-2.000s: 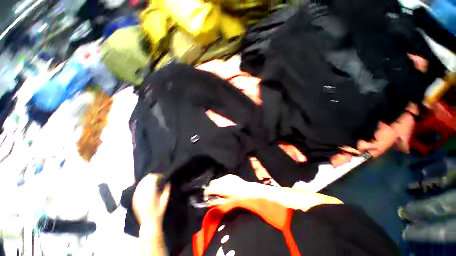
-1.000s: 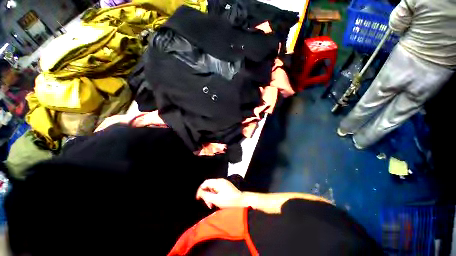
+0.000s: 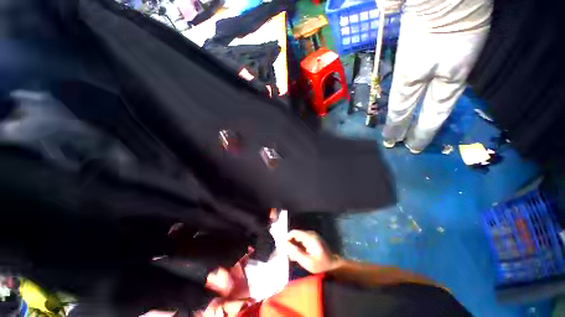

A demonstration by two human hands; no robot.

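A black jacket [image 3: 248, 167] is raised and spread across the left and middle of the view, close to the camera and blurred. Two shiny buttons [image 3: 270, 156] show on it, and a sleeve-like end points right over the floor. My right hand [image 3: 310, 251] is below it by the table's edge, fingers curled; I cannot tell whether it holds anything. My left hand cannot be made out. Salmon cloth [image 3: 228, 282] shows under the jacket.
The white table edge [image 3: 279, 260] shows beside my right hand. A red stool [image 3: 325, 80], a blue crate [image 3: 356, 28] and a person in pale trousers [image 3: 427, 74] are beyond. Another blue crate [image 3: 526, 238] is on the blue floor at right. Dark cloth hangs top right.
The view has swung right. The black jacket now spans the view, raised, with the button pair close to the camera. My right hand has moved slightly right in the picture.
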